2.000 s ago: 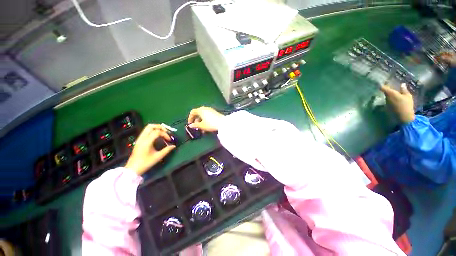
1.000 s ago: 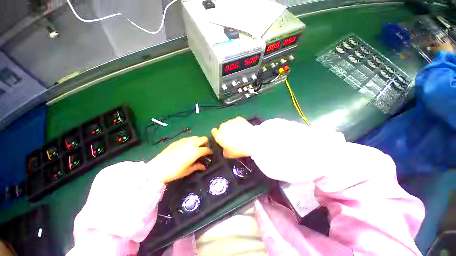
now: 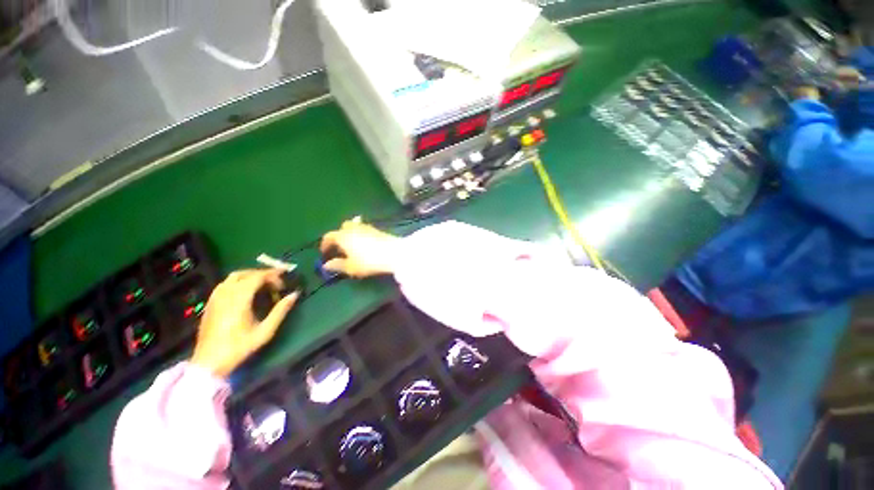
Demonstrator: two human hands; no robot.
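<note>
My left hand is over the bench behind the front foam tray, its fingers closed around a dark display unit, mostly hidden. My right hand is just to the right, gripping a small dark unit with a blue glint. Thin black leads run to both hands; a white tag lies by my left fingers. Whether the leads are joined to the units is hidden. The front tray holds several round-faced units, two of them in its back row; other back-row pockets are empty.
A left foam tray holds lit units. Two power supplies with red digits stand behind my right hand, yellow leads beside them. A clear blister tray lies right. A person's blue sleeve is far right.
My hands have moved from the front tray back to the leads. Two left back-row pockets, empty two seconds ago, now hold units; the pocket right of them has been emptied.
</note>
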